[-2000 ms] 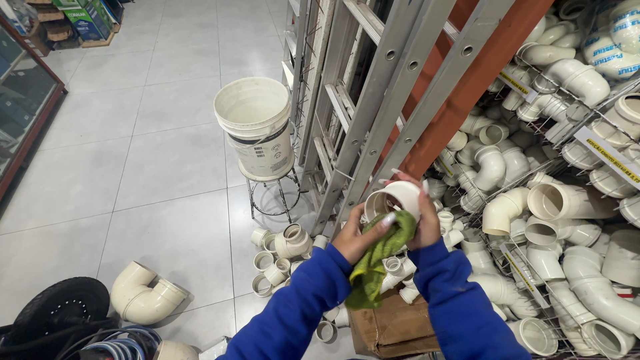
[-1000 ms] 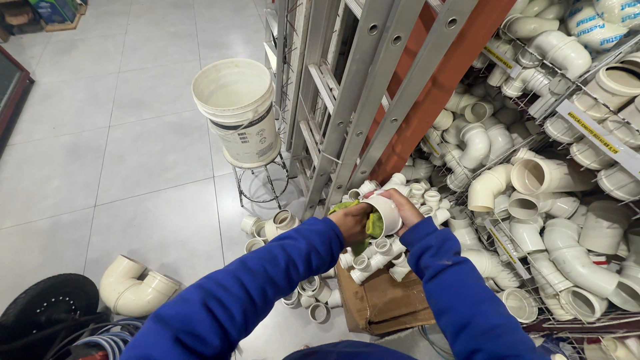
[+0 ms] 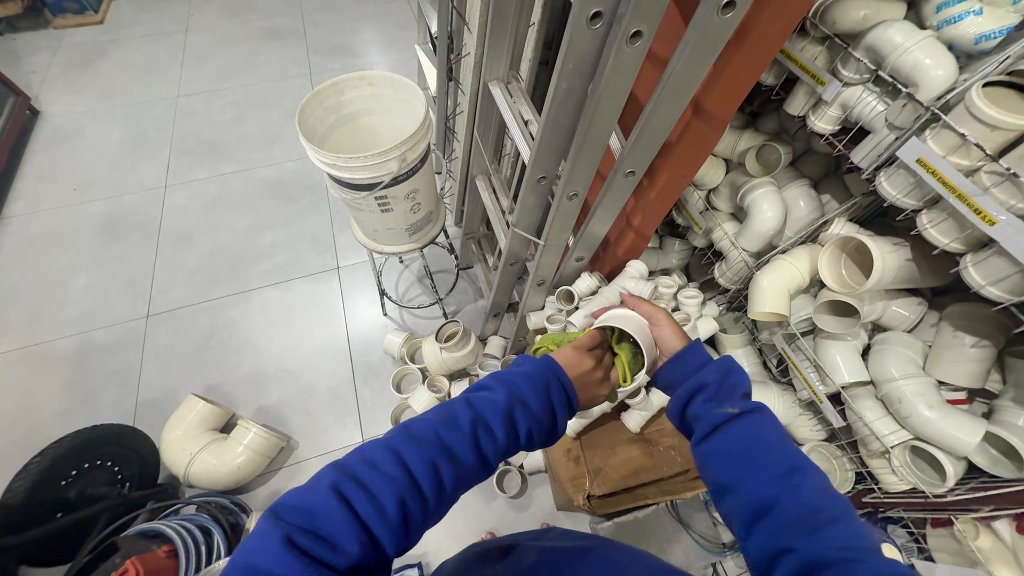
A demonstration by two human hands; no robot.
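Observation:
A white PVC pipe fitting is held in front of me, its round mouth facing down and toward me. My right hand grips its outer wall from the right side. With its fingers at the mouth, my left hand holds a yellow-green cloth partly inside the fitting; some cloth also hangs out on the left. Those fingertips are hidden. Behind and below both hands lies a pile of small white PVC fittings on a brown cardboard box.
A white bucket stands on a wire stool. Aluminium ladders lean beside an orange-red post. Wire racks of fittings line the right. A large U-shaped fitting, black wheel and coiled hose lie lower left.
The fitting has been turned so its mouth faces me. The cloth, hanging below my hands two seconds ago, is now partly inside the fitting with my left hand.

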